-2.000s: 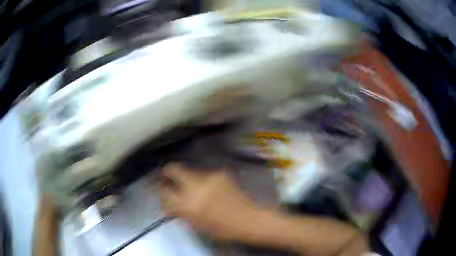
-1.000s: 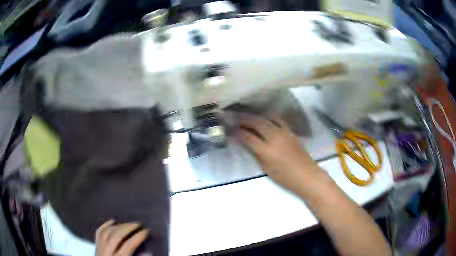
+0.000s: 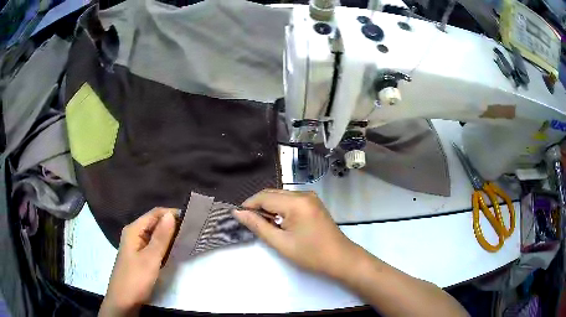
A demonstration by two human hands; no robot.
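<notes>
A small fabric piece [image 3: 193,226], a plain grey-brown strip joined to a finely striped part, is held above the front of the white table. My left hand [image 3: 144,247] pinches its plain left edge. My right hand [image 3: 298,229] grips its striped right side, and a slim dark tool with a light tip shows among the fingers. The dark lining [image 3: 180,148] lies flat behind, with a yellow-green patch [image 3: 92,125] on it. The lining's right edge lies beside the presser foot and needle area [image 3: 305,158].
The white sewing machine [image 3: 428,68] spans the back and right. Orange-handled scissors [image 3: 493,213] lie right of it, near an accessories box [image 3: 542,218]. Grey-brown fabric [image 3: 198,46] covers the back left, with more [image 3: 406,158] under the arm.
The view has steadied and shifted. My right hand has left the needle area and come forward. Both hands now hold the small piece; the left was on the dark lining a second ago.
</notes>
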